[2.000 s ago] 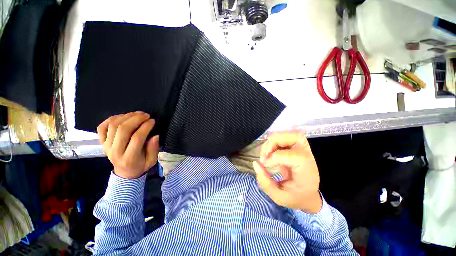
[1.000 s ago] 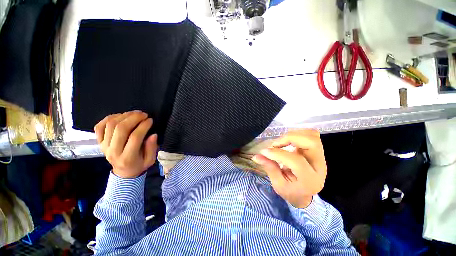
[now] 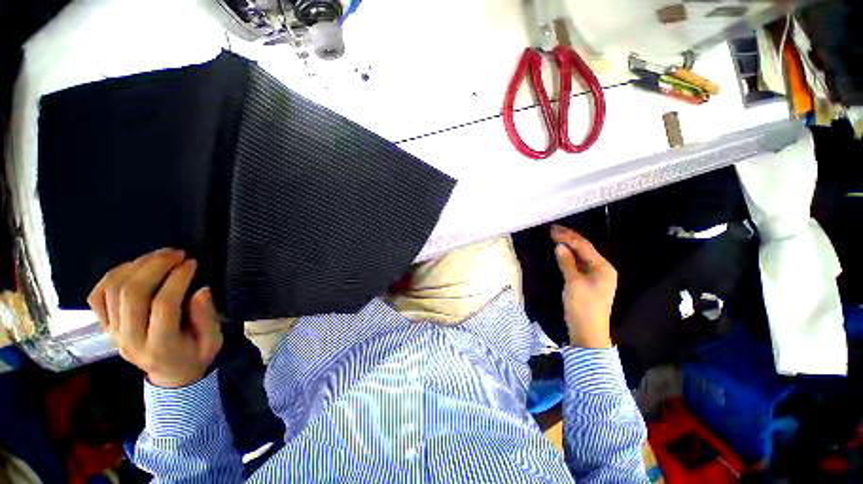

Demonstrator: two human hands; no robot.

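Note:
The black fabric panel [image 3: 322, 189] lies over the white table and its front edge. It shows two joined parts, a plain left one and a ribbed right one, with the seam between them. My left hand [image 3: 156, 317] grips its lower edge at the left, thumb and fingers together at the cloth. My right hand [image 3: 589, 288] is off the panel, below the table's front edge, over dark material. Its thumb and fingertips are close together. I cannot tell whether they hold anything.
The sewing machine's metal parts [image 3: 317, 24] are at the top, above the panel. Red-handled scissors [image 3: 554, 104] lie right of them. Small tools [image 3: 677, 80] and a brown block [image 3: 673, 129] lie further right. White cloth [image 3: 795, 265] hangs at right, above a blue bin [image 3: 733, 397].
The view has turned and shifted, so table items appear further left. My right hand has moved away from my lap, out to the right. My left hand still holds the panel.

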